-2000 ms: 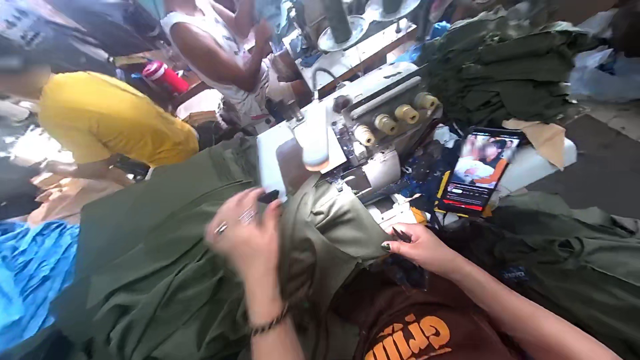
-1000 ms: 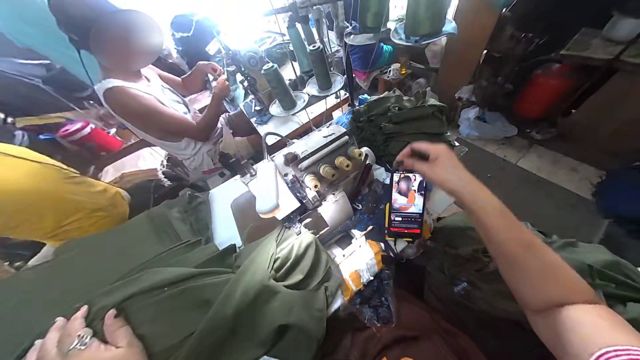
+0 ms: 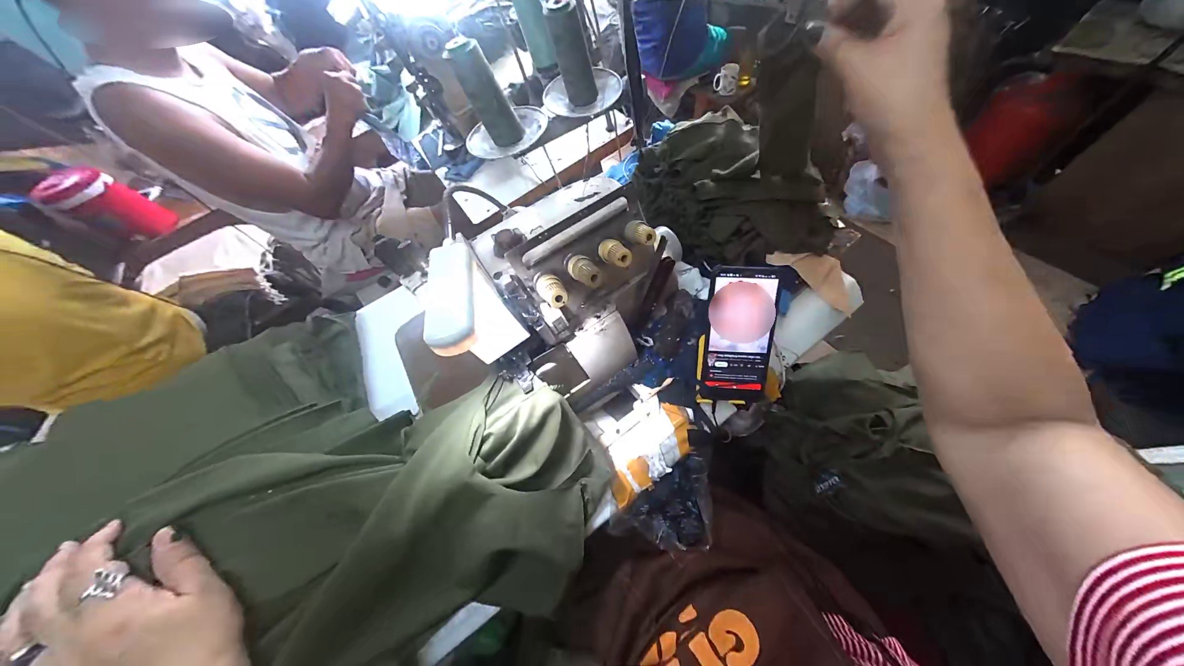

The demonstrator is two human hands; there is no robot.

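Bottom left, my left hand point(image 3: 139, 601), with a ring on it, lies on olive-green fabric point(image 3: 305, 490) with its fingers apart. That cloth runs to the needle area of an overlock sewing machine point(image 3: 583, 268). High at the right, my right hand point(image 3: 888, 55) is raised, pinching an olive fabric piece point(image 3: 791, 111) that hangs over a fabric pile point(image 3: 721, 203). A small dark thing in its palm is too blurred to name. The machine has several cream tension dials. Right of it stands a lit phone point(image 3: 740, 333).
Thread cones point(image 3: 486, 92) stand on a rack behind the machine. Across from me a person in a white sleeveless top point(image 3: 213, 139) works with both hands. A yellow garment point(image 3: 83, 324) and a red jug point(image 3: 102, 199) are at the left. More olive fabric point(image 3: 851, 444) lies at the right.
My left hand has moved from beside the machine to the cloth at lower left. My right hand has gone from the cloth, past the phone, up to the pile and taken hold of fabric.
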